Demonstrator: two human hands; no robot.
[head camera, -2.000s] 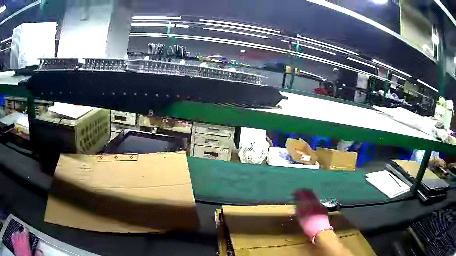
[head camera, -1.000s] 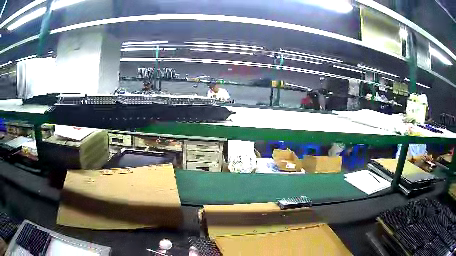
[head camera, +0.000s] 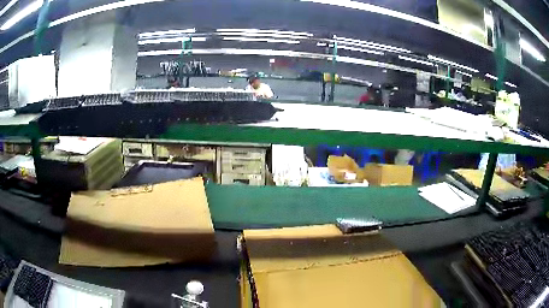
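Neither of my hands is in the picture. Nearest in front of me is a stack topped with tan cardboard sheets. A small module piece, dark and silver-grey, lies at its far edge. A small bottle with a round pale top stands left of the stack, cut off by the bottom edge, with a thin pale stick across it. A white tray at the lower left holds a few dark dotted modules.
A large creased cardboard lies left of the stack. Another module stack stands at the right edge. White paper sheets lie at the back right. A green shelf crosses above the bench. A person is far off.
The pink-covered hands seen two seconds ago are gone from the picture. The dark dotted piece beside the bottle at the bottom edge is no longer seen. The view has tilted slightly down.
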